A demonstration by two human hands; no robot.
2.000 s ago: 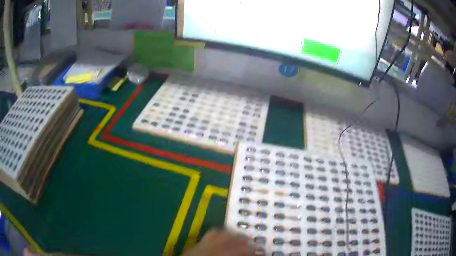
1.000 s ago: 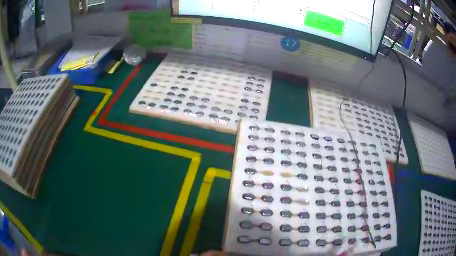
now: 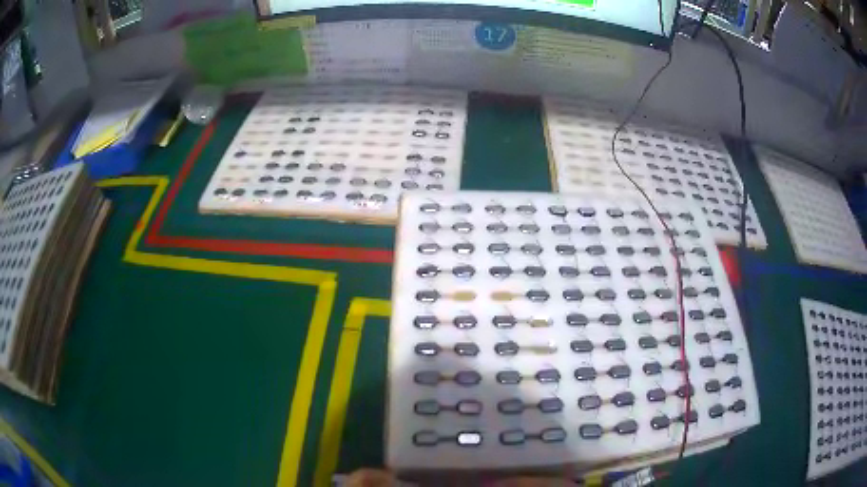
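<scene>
The nearest white foam tray [image 3: 480,369] holds rows of small dark oval components [image 3: 514,406], many joined in pairs by thin strips. A few pieces [image 3: 463,296] are tan, and one oval in the bottom row [image 3: 470,438] shines white. A sliver of my left hand [image 3: 369,478] shows at the bottom edge, beside the tray's near left corner; its fingers are cut off. A small silvery, blurred thing [image 3: 634,477] lies at the tray's near edge. No right hand can be made out. A thin red and black wire [image 3: 681,319] hangs across the tray.
A tray stack [image 3: 59,285] stands at left, with a blue bin [image 3: 143,157] of papers behind it. More trays lie behind [image 3: 366,143] and at right [image 3: 837,380] on the green mat [image 3: 209,371]. Yellow and red tape marks the mat. The monitor's lower edge [image 3: 456,15] is above.
The view has tilted down and shifted right, so the monitor is mostly cut off. My left hand, over the tray's near left corner earlier, now shows only at the bottom edge.
</scene>
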